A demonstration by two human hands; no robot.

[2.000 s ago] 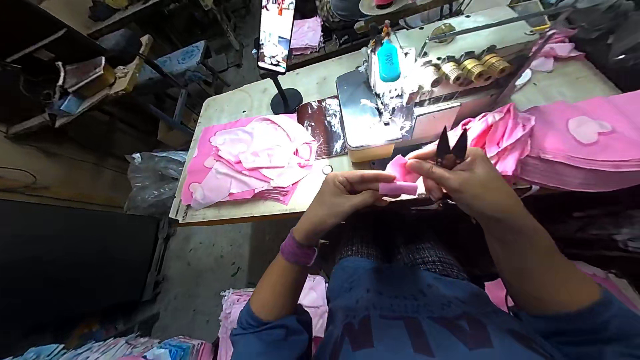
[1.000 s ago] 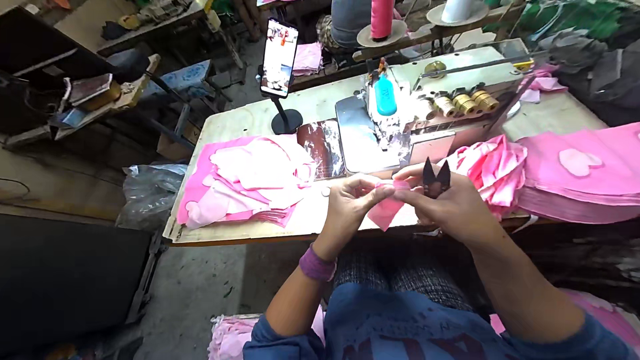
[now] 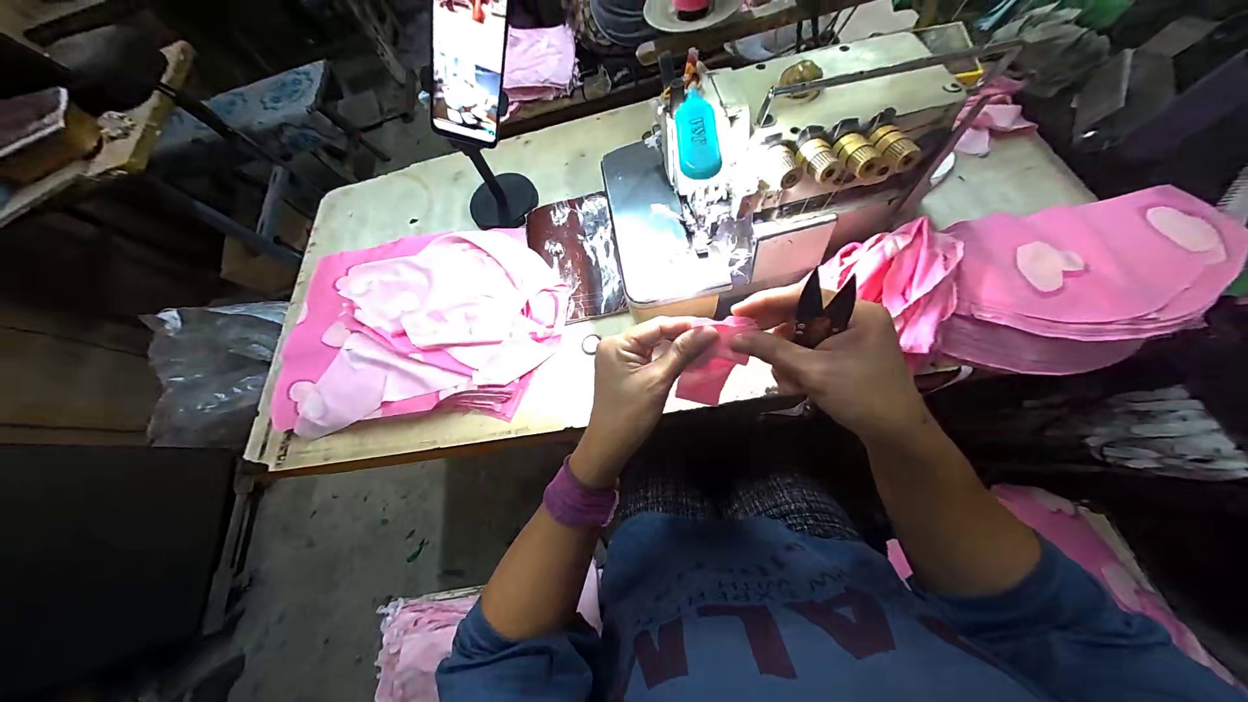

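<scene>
Between both hands a small pink fabric piece [image 3: 710,370] is pinched and hangs down in front of the table's front edge. My left hand [image 3: 639,375], with a purple band on the wrist, grips its left side between thumb and fingers. My right hand [image 3: 838,366] pinches the right side and also holds dark thread snips [image 3: 822,310], their blades pointing up and apart. Just beyond the hands stands an overlock-type sewing machine [image 3: 697,200] with its lamp-lit needle area. Crumpled pink fabric [image 3: 902,278] lies right of it, close to my right hand.
Light pink pieces [image 3: 429,312] lie on a darker pink stack at left. Another stack of pink panels [image 3: 1082,273] is at right. A phone on a stand [image 3: 468,73] rises behind. Thread tension dials [image 3: 858,156] sit on the machine. A plastic bag [image 3: 210,375] is beside the table [image 3: 380,200].
Both hands stay together in front of the machine. The pink piece, held as a narrow strip two seconds ago, now hangs down more openly from the fingers. The snips remain in the right hand.
</scene>
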